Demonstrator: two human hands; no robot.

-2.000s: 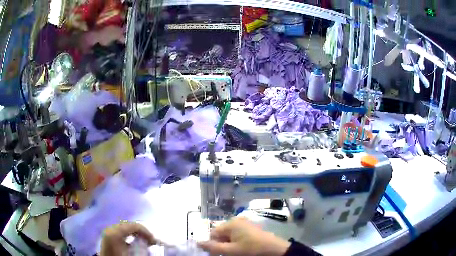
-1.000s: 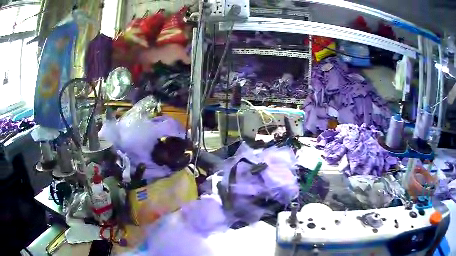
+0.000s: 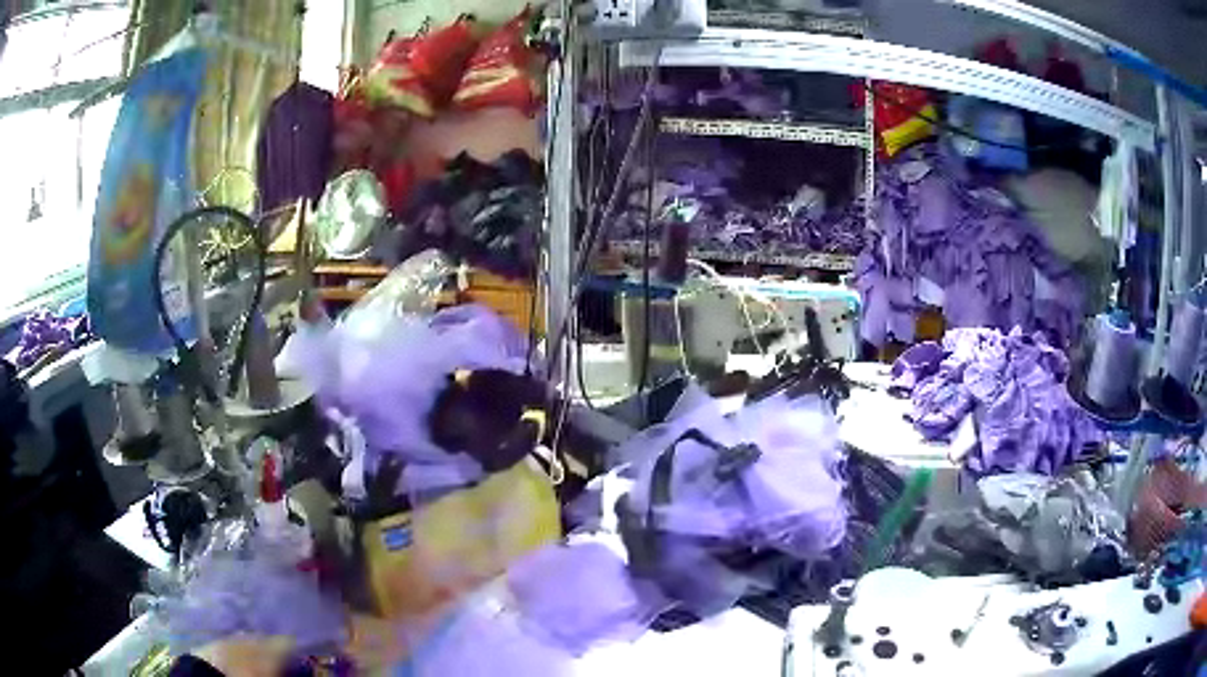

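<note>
A sheer lilac tulle bunch (image 3: 245, 595) is at the lower left, blurred, in front of the bottle's place. A skin-toned patch at the bottom edge just below it looks like part of my left hand (image 3: 265, 653); it is cut off and blurred, so its grip cannot be made out. My right hand is out of the picture. More pale lilac tulle (image 3: 563, 608) lies across the table left of the sewing machine (image 3: 966, 622), whose head shows only at the lower right. Its needle area is hidden below the edge.
A yellow bag (image 3: 463, 536) stands among puffy tulle (image 3: 410, 377) at left. Tulle with black straps (image 3: 741, 483) is heaped at centre. A green stick (image 3: 903, 516) stands behind the machine, near crinkled clear plastic (image 3: 1032, 522). Ruffled purple pieces (image 3: 999, 397) and a thread cone (image 3: 1112, 364) are at right.
The view has swung left and up, so the machine sits lower right. Both hands left the machine front. A lilac tulle bunch now covers the lower-left area where the bottle showed.
</note>
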